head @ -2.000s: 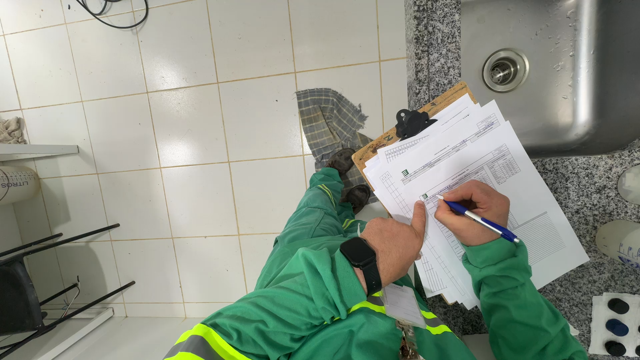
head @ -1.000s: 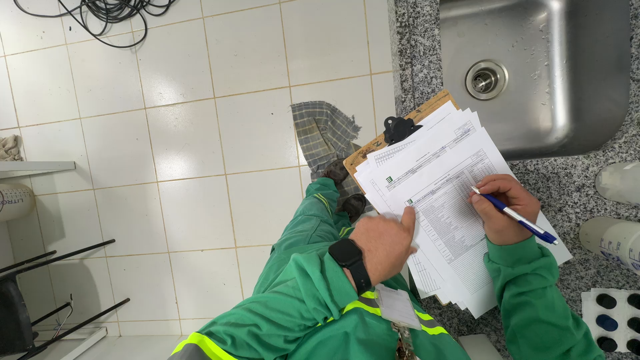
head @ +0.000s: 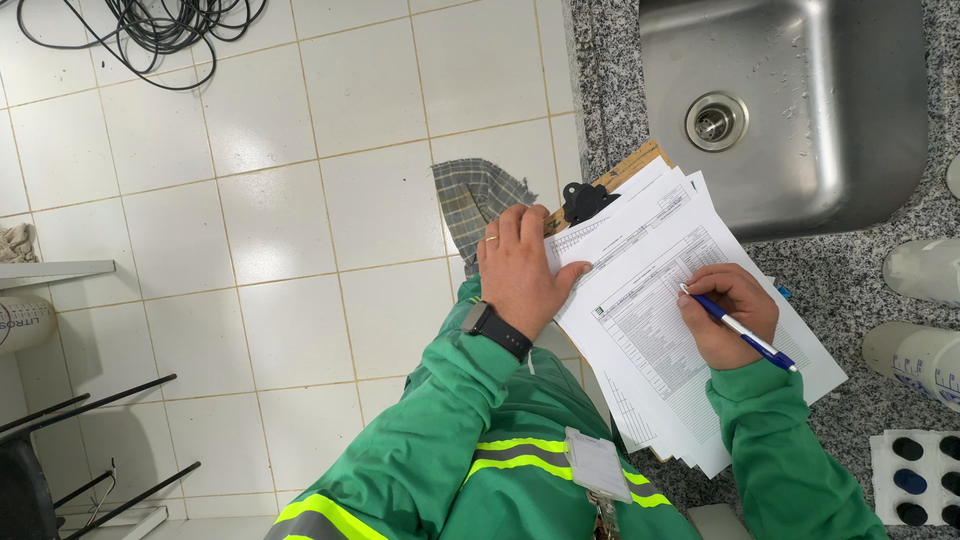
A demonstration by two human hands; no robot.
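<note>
A brown clipboard (head: 636, 166) with a black metal clip (head: 586, 202) bears a stack of printed sheets (head: 660, 322) and lies tilted at the edge of the granite counter. My left hand (head: 523, 270) rests on the clipboard's left edge beside the clip, thumb on the papers, with a ring and a black wristwatch on that arm. In my right hand (head: 729, 315) is a blue and white pen (head: 750, 335), its tip at the printed table on the top sheet. Whether the tip touches the paper I cannot tell.
A stainless steel sink (head: 772, 180) is set in the granite counter (head: 832, 281). Translucent plastic containers (head: 911, 360) and a white sheet with dark round caps (head: 885, 480) lie at right. A checked cloth (head: 476, 199), coiled black cable (head: 161, 34) and a black-legged chair (head: 30, 465) are at floor level.
My left hand has moved from pointing on the page up to the clipboard's edge near the clip. My right hand still holds the pen over the sheets.
</note>
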